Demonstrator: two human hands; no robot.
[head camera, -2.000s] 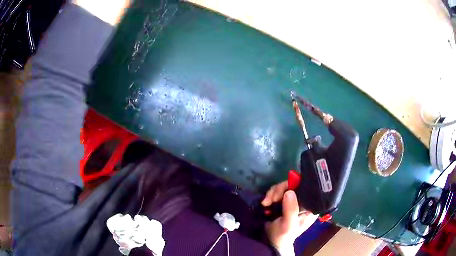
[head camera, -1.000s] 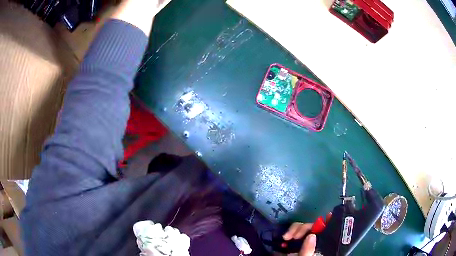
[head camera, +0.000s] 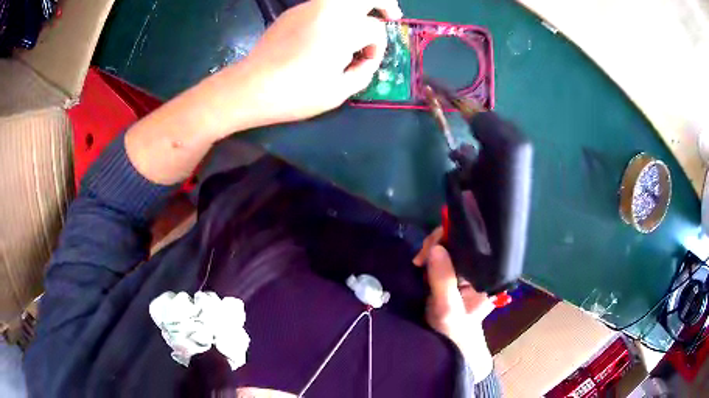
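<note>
A red housing (head camera: 488, 66) with a green circuit board (head camera: 398, 70) lies on the dark green bench top, its round opening to the right. My left hand (head camera: 319, 58) is over the housing's left end and hides it; whether the fingers grip anything is hidden. A dark part (head camera: 272, 9) shows just behind this hand at the top edge. My right hand (head camera: 451, 299) is closed around the handle of a black soldering gun (head camera: 497, 202) with a red trigger. Its blurred prongs point up at the housing's lower edge, beside the round opening; contact cannot be told.
A round dish (head camera: 645, 193) with silvery contents stands on the bench at right. A black coiled cord (head camera: 688, 307) lies at the right edge. Cardboard cartons stand at left (head camera: 35, 179) and lower right (head camera: 556, 342), the latter near red items. Red material (head camera: 105, 128) shows beside the left carton.
My left hand has come from the top left to the housing's left end. The gun has moved so its prongs are at the housing. The view has shifted, and the red stack is out of view.
</note>
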